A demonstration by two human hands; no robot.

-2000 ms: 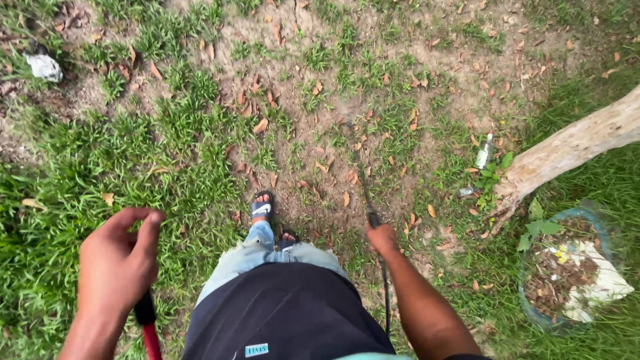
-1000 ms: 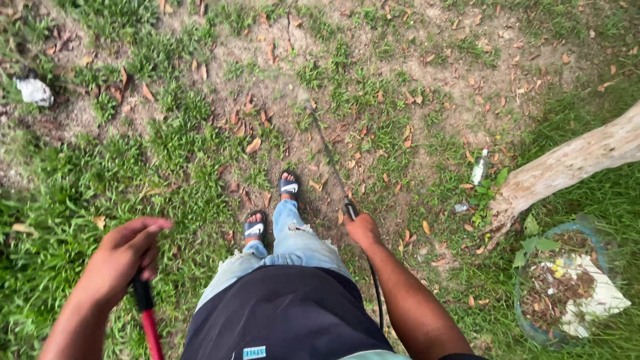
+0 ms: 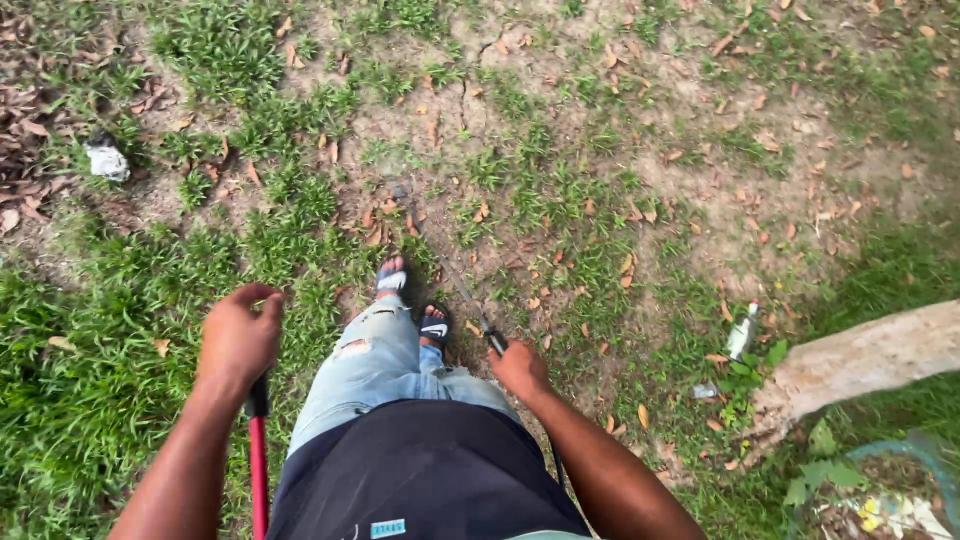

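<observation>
In the head view, my right hand (image 3: 521,369) is closed around the black grip of a thin spray wand (image 3: 459,283). The wand slants up and left over the ground, with a faint mist near its far end. A dark hose runs back from this hand along my right forearm. On the other side, my left hand (image 3: 241,330) curls at the top of a red lever with a black grip (image 3: 258,450); some of its fingers are hidden. My feet in dark sandals (image 3: 433,324) stand below the wand.
Grass patches, dry leaves and bare soil surround my feet. A pale tree trunk (image 3: 862,364) leans in from the right, with a clear bottle (image 3: 741,336) near its base. A blue-rimmed container (image 3: 900,448) holds debris at the lower right. White litter (image 3: 107,161) lies upper left.
My feet have stepped, with the left foot now farther forward than the right. The wand's far end has swung to the left. The view has shifted over the ground.
</observation>
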